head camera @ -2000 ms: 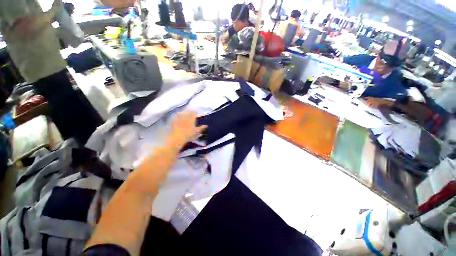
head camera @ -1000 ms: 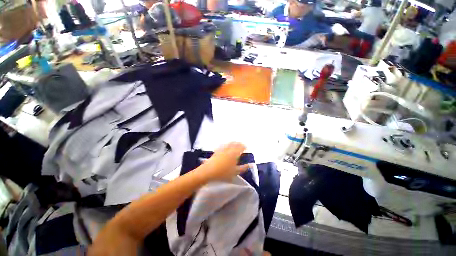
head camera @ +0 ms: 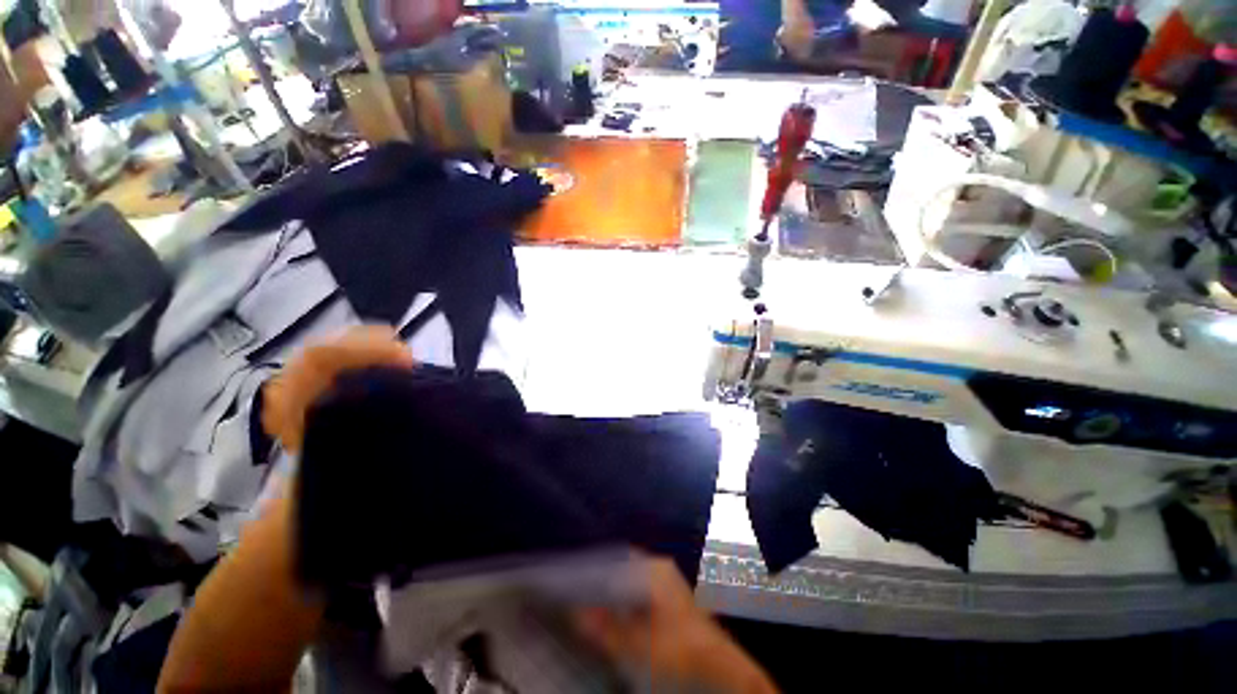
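Observation:
A part-sewn garment of navy and light grey cloth (head camera: 434, 475) is held up in front of me, left of the machine head, and is blurred. My left hand (head camera: 332, 373) grips its upper left edge. My right hand (head camera: 631, 617) is at its lower right, on the grey part, blurred, with the fingers partly hidden by cloth. A navy panel (head camera: 644, 468) lies on the table beside it, reaching toward the needle area. The white sewing machine (head camera: 868, 366) stands at the right.
A heap of grey and navy workpieces (head camera: 224, 339) lies at the left. Small navy cut pieces (head camera: 868, 481) lie under the machine arm, beside dark reddish snips (head camera: 1045, 515). An orange sheet (head camera: 617, 190) is at the back. A measuring scale (head camera: 868, 590) runs along the front edge.
The view has turned toward the machine. The left hand has moved left from the cloth on the table and now holds the garment raised. The right hand has come further into view.

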